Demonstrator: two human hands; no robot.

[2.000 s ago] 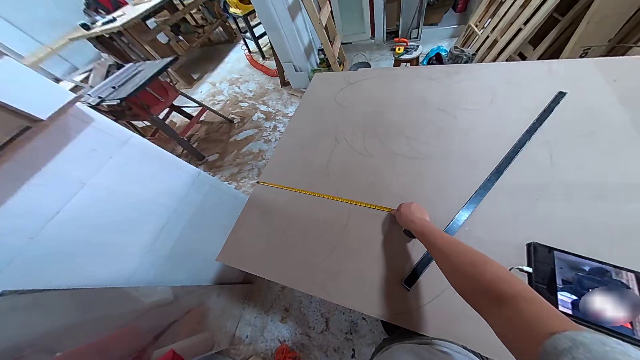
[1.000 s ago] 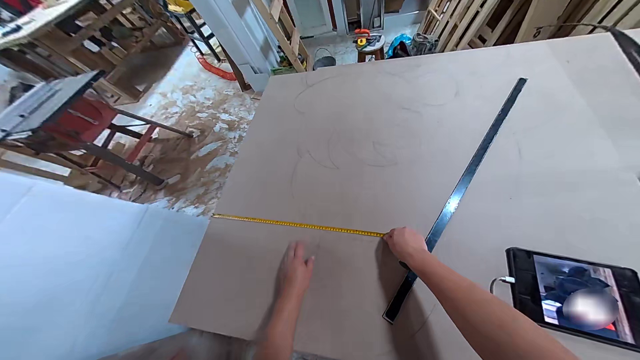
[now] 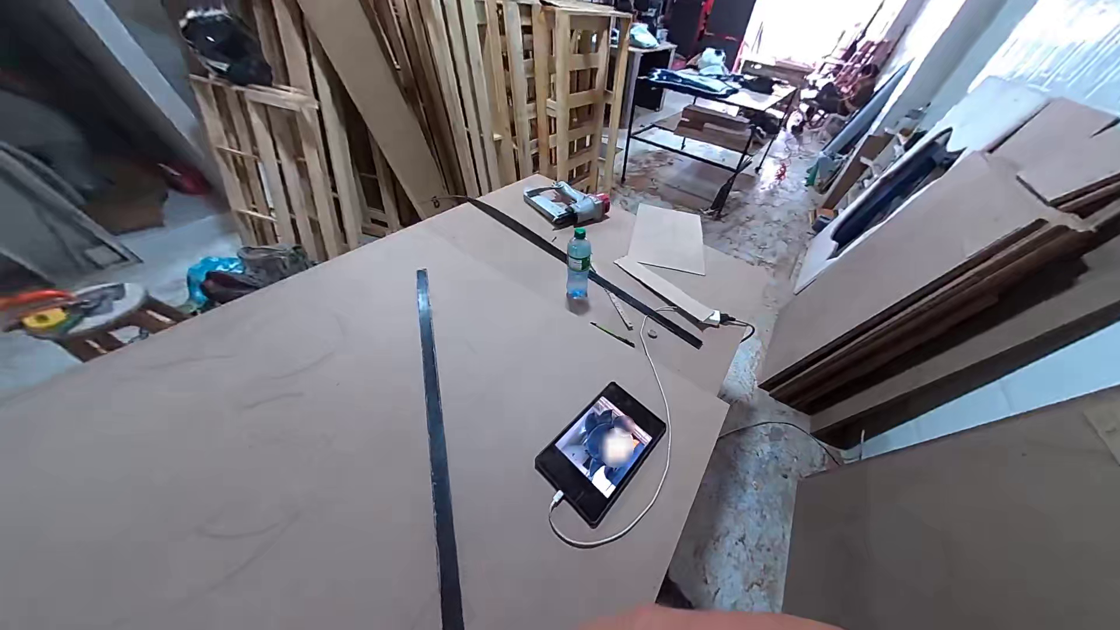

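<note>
At the bottom edge, a blurred strip of skin, apparently my right hand or forearm [image 3: 709, 619], shows over the board's near edge; its fingers and anything in them are hidden. My left hand is out of view. A long dark metal straightedge [image 3: 435, 420] lies on the large brown board [image 3: 332, 455]. To its right is a tablet [image 3: 567, 472] in a black case with a white cable [image 3: 658, 490] plugged in. Farther back stand a clear water bottle [image 3: 578, 271] with a green cap and, near it, a thin green pencil or pen [image 3: 612, 334].
A pneumatic nailer [image 3: 573, 206], a second dark strip [image 3: 525, 232] and thin pale panels [image 3: 667, 241] lie at the far end. Wooden frames [image 3: 577, 96] stand behind. Stacked boards [image 3: 927, 271] lean at right; a round stool [image 3: 105, 311] stands left. A black cable [image 3: 787, 425] crosses the floor.
The view has swung far to the right. My left hand, over the board one second ago, and the yellow measuring tape my right hand was at are out of view.
</note>
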